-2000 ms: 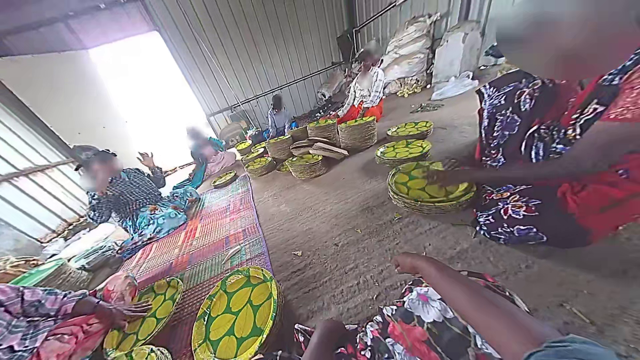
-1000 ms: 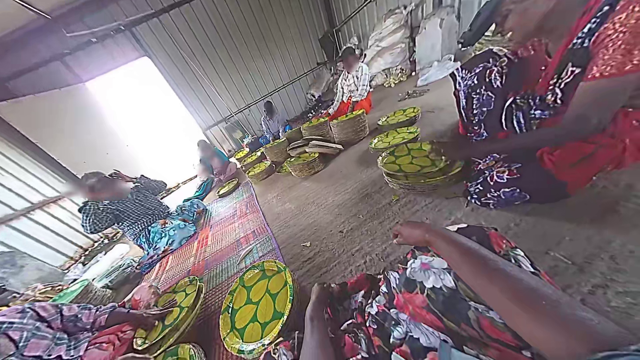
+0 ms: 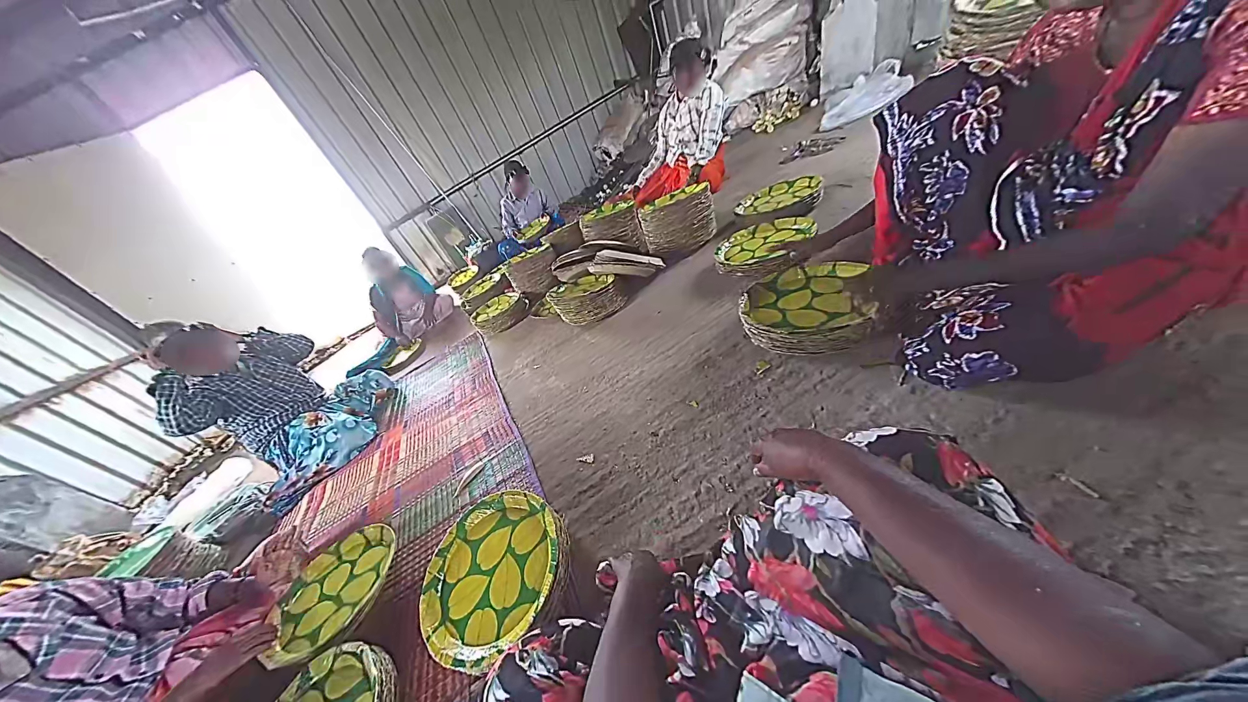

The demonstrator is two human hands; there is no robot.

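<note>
My right hand (image 3: 792,454), its fingers curled, rests on the knee of my floral-print garment (image 3: 819,531); no object shows in it. Near the bottom centre, my left hand (image 3: 634,570) is bent at the wrist beside the same cloth, its fingers mostly hidden. Just left of that hand, a stack of round leaf-patterned plates (image 3: 495,580), green and yellow, stands on the woven mat. The nearest person at lower left holds a similar plate (image 3: 333,590), with another stack (image 3: 341,675) below it.
A person at right touches a stack of plates (image 3: 807,304) on the dirt floor. Further stacks (image 3: 678,219) stand at the back beside seated people. A striped woven mat (image 3: 439,429) runs away to the left. White sacks (image 3: 765,49) lean by the metal wall.
The person at right has leaned, and an arm now reaches toward the middle stack of plates. My hands stay about where they were on the floral cloth. The view has shifted a little.
</note>
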